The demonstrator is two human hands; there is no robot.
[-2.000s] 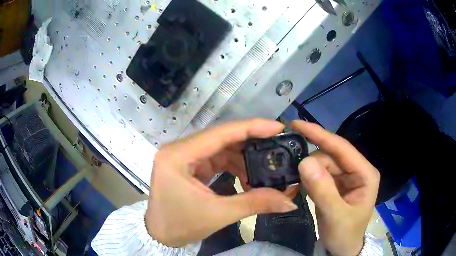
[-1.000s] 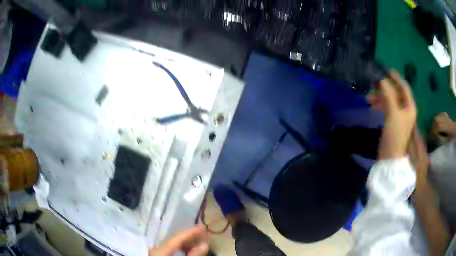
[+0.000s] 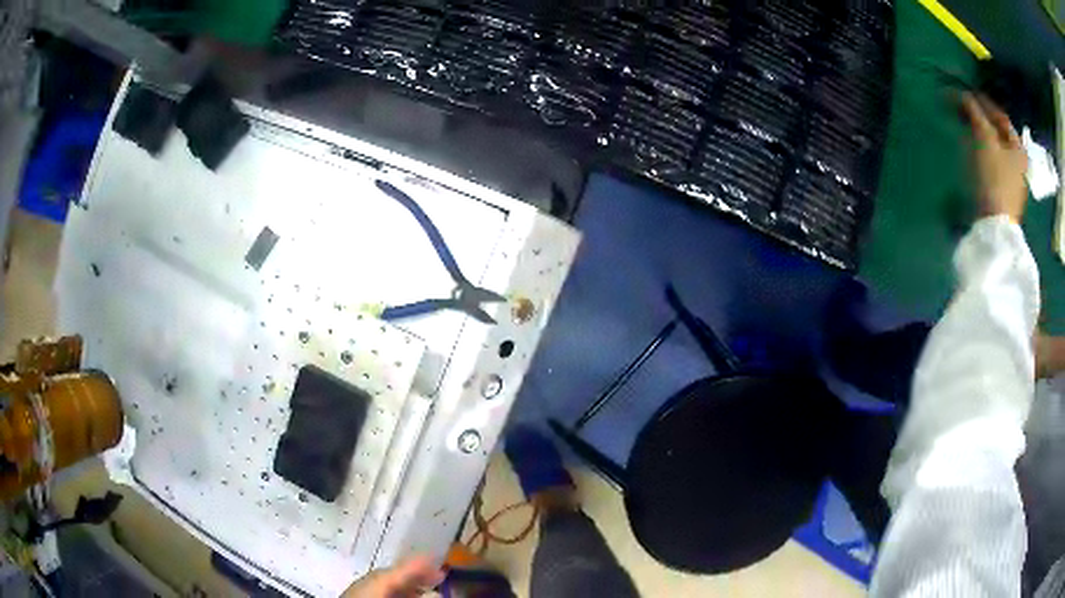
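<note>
My right hand (image 3: pixel 996 155) is stretched out over the green bench (image 3: pixel 923 175) at the upper right, next to a folded white wipe (image 3: pixel 1038 164). Its fingertips are near blurred dark items, and I cannot tell if it holds anything. My left hand (image 3: pixel 399 579) is cut off by the bottom edge, by the machine bed's near corner; only part of it shows. No housing can be made out in either hand. A flat black fixture (image 3: pixel 324 433) lies on the pale perforated machine bed (image 3: pixel 210 386).
Blue-handled side cutters (image 3: pixel 450 271) lie open on the bed. Glossy black ribbed trays (image 3: pixel 654 105) fill the top. A round black stool (image 3: pixel 730 473) stands between bed and my right arm. An amber roll (image 3: pixel 64 415) is at left. Part of another person shows at the right edge.
The view has swung away from the housing held in both hands. The hands have parted; my right hand has reached farther up and right, and my left has sunk towards the bottom edge.
</note>
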